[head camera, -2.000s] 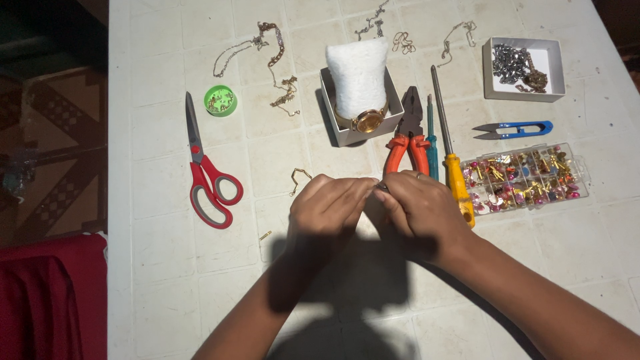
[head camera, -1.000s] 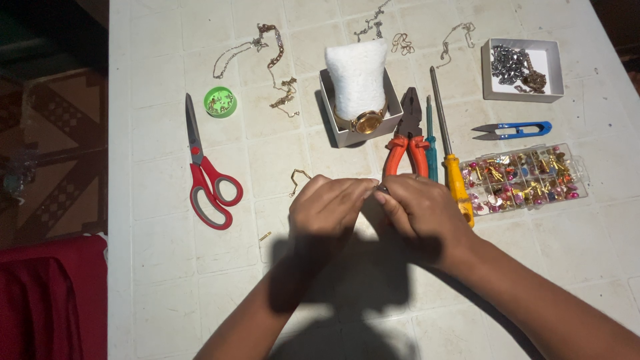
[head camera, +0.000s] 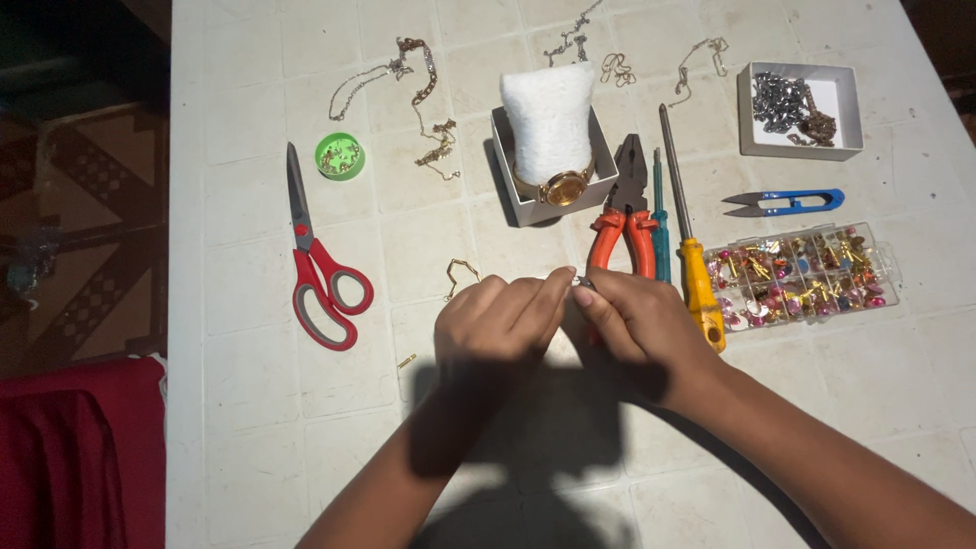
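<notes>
My left hand (head camera: 499, 316) and my right hand (head camera: 648, 324) meet fingertip to fingertip over the table's middle. Between them shows the dark metal tip of a small tool (head camera: 585, 282), its rest hidden in my right hand. My left fingers pinch something tiny and pale at that tip, too small to name. A short gold-coloured chain (head camera: 462, 264) lies just beyond my left hand, partly hidden by it. Beyond my right hand are orange-handled pliers (head camera: 629, 206), a teal screwdriver (head camera: 660, 229) and a yellow-handled screwdriver (head camera: 700, 293).
Red-handled scissors (head camera: 324, 290) and a green lid of small pieces (head camera: 340, 156) lie left. A gold-coloured watch (head camera: 564, 188) on a white cushion (head camera: 547, 114) sits in a box. Blue thread snips (head camera: 801, 202), a bead case (head camera: 801, 278) and a box of chains (head camera: 801, 149) are right.
</notes>
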